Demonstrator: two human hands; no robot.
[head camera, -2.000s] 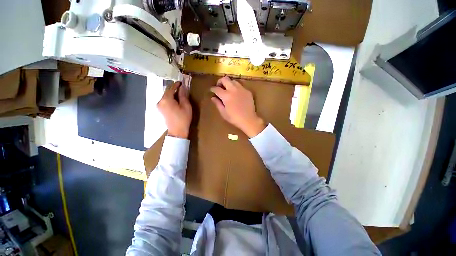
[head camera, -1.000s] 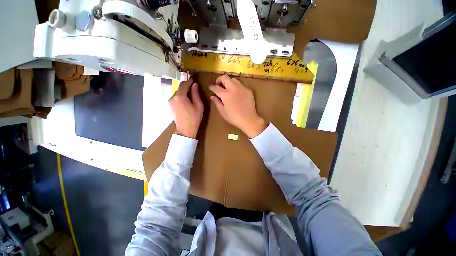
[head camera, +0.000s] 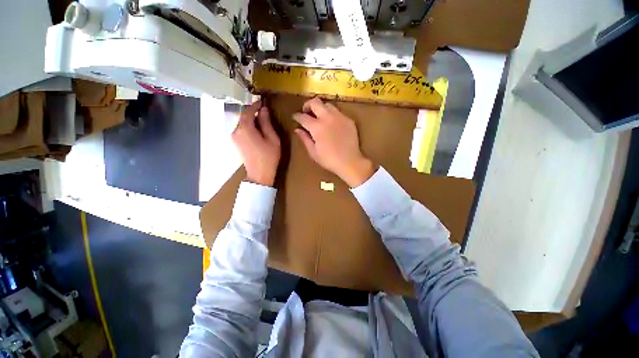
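A brown garment panel (head camera: 350, 238) lies flat in front of me, its top edge at a yellow edge guide (head camera: 350, 87) with black handwriting. A small pale yellow sticker (head camera: 327, 187) is on the panel. My left hand (head camera: 258, 143) is at the panel's upper left edge by the needle area of the white sewing machine head (head camera: 150, 52), thumb and finger close together at the fabric edge; its fingertips are partly unclear. My right hand (head camera: 329, 136) rests on the panel just below the guide, fingers bent, pressing on the fabric.
A silvery metal plate (head camera: 308, 50) with a white arm (head camera: 354, 38) over it is behind the guide. Stacked brown cut pieces (head camera: 84, 119) lie at the left. A dark screen (head camera: 595, 80) stands at the right. Yellow tape (head camera: 429, 143) is right of the panel.
My left hand has moved from the panel's left edge slightly right and up, its fingers now closer to the needle area. My right hand stays nearly in place on the panel.
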